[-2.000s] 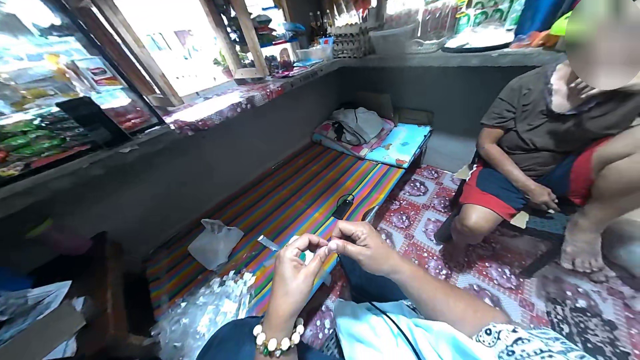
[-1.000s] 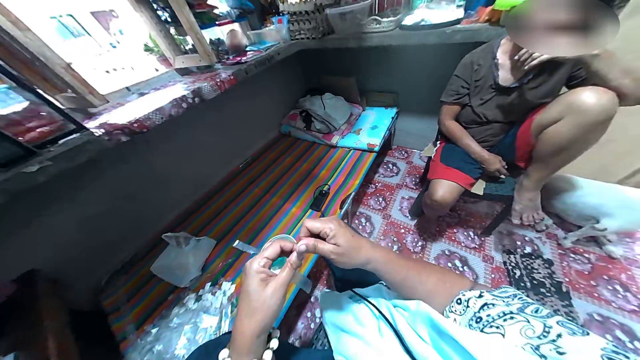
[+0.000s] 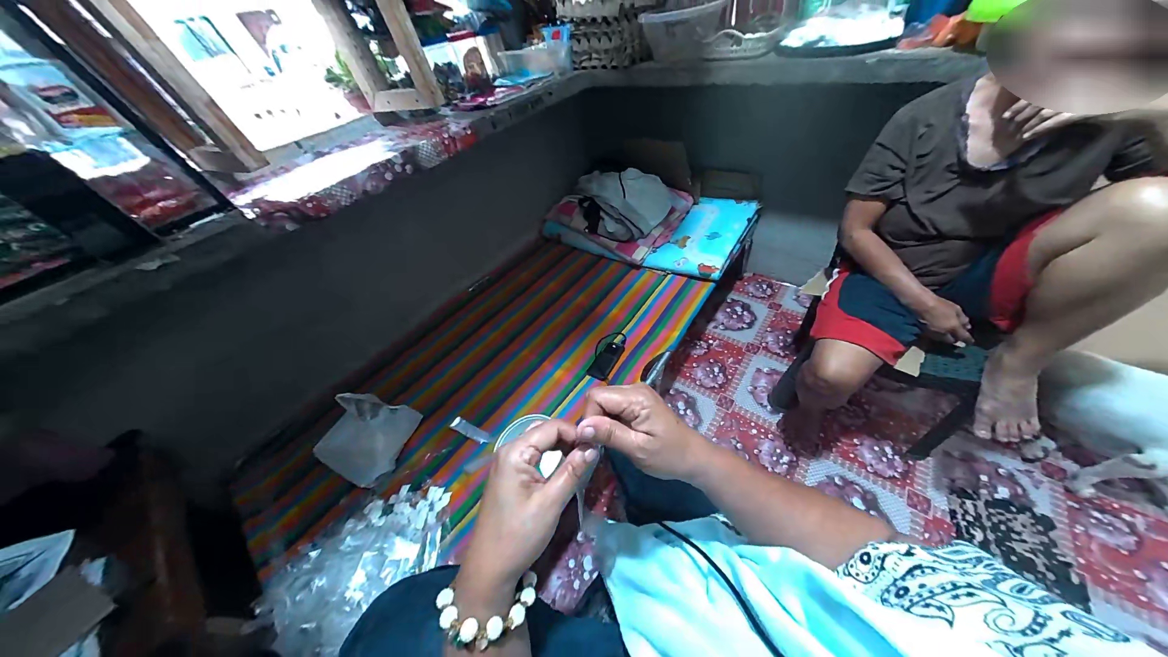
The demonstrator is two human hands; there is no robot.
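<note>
My left hand [image 3: 529, 488], with a bracelet of pale beads at the wrist, pinches something small and thin between thumb and fingertips. Touching it at the fingertips is my right hand [image 3: 639, 429], also pinching; a thin translucent strand [image 3: 581, 511] hangs below them. What exactly they hold is too small to tell. Behind my left fingers is a round, pale-rimmed item [image 3: 522, 425], partly hidden. A clear plastic bag [image 3: 367, 438] and a small pale strip [image 3: 470, 430] lie on the striped mat [image 3: 511, 338]. Many small clear plastic pieces [image 3: 365, 570] are heaped at the mat's near end.
A black corded object [image 3: 606, 356] lies on the mat, with folded bedding [image 3: 703, 237] and a grey cloth [image 3: 625, 203] at its far end. A person [image 3: 949, 219] sits at right beside a white animal [image 3: 1109, 411]. A ledge [image 3: 365, 173] runs along the left wall.
Both my hands stay together at the fingertips. The seated person's raised hand now rests near the chin. The view has shifted, bringing the white animal in at the right.
</note>
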